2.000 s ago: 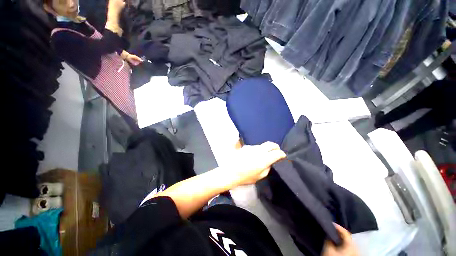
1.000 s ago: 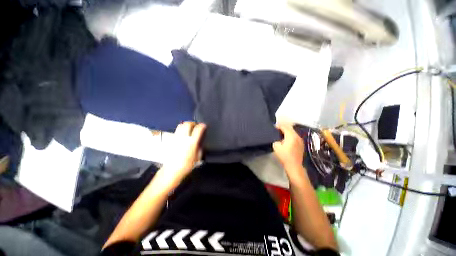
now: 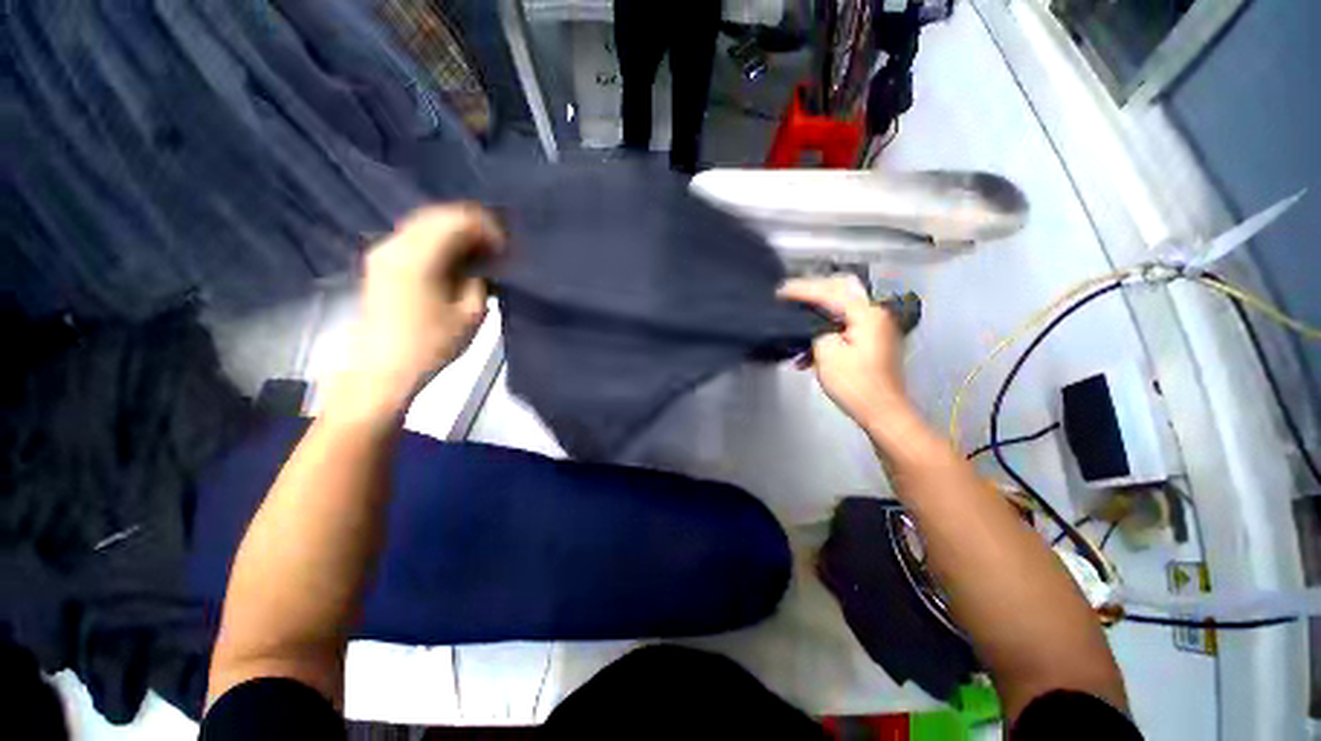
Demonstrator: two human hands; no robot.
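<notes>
A charcoal garment [image 3: 623, 290], slightly blurred, hangs stretched between my two bare hands, raised beyond the blue board. My left hand [image 3: 423, 297] grips its left end; the hand is blurred. My right hand [image 3: 848, 336] grips its right end, fingers closed on the cloth. The navy-blue padded pressing board [image 3: 580, 547] lies in front of me, its rounded end to the right, and my left forearm crosses above it. No garment shows on its visible part.
Dark garments [image 3: 109, 492] are heaped at left. Blue-grey garments [image 3: 160, 145] hang upper left. A pale narrow pressing arm [image 3: 884, 203] lies beyond. A dark rest pad [image 3: 884, 594], looping cords and a white box [image 3: 1108, 427] are at right. A person's dark legs [image 3: 667, 80] show at top.
The garment is off the blue board and held up beyond it, where it lay on the board one second ago. Both hands have moved forward and farther apart. The camera view has turned.
</notes>
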